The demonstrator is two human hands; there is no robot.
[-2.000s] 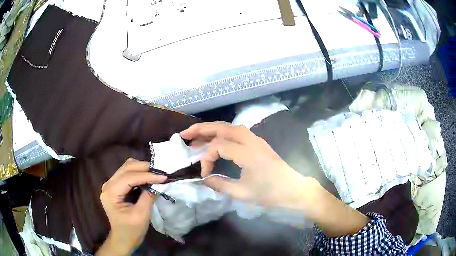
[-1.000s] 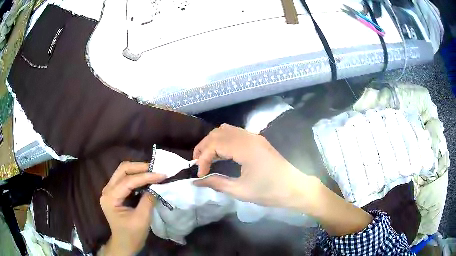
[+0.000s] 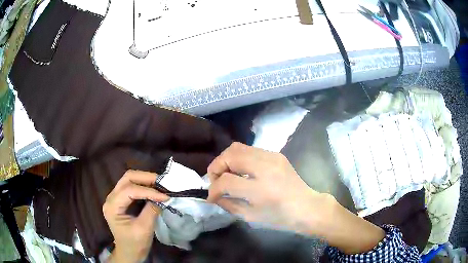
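A small white piece with a dark stitched edge (image 3: pixel 180 177) shows between my hands, at the lower middle. My left hand (image 3: pixel 134 210) pinches its dark edge, thumb below and fingers above. My right hand (image 3: pixel 256 182) pinches its right end, fingers closed on the cloth and hiding that end. White lining (image 3: pixel 190 221) hangs in folds below. The dark brown panel (image 3: pixel 92 108) runs from the table's left side down to the lap, with pale stitch marks at its upper left.
The white table has a ruler-marked front edge (image 3: pixel 267 82) with dark straps over it. Thread snips (image 3: pixel 385 25), pink and blue, lie near its right end. A quilted padded piece (image 3: pixel 387 156) lies at right on a cream bundle (image 3: pixel 444 205).
My right hand has closed its fingers and thumb together on the cloth; they were apart before. The small white piece now lies lower and flatter. The view has shifted slightly.
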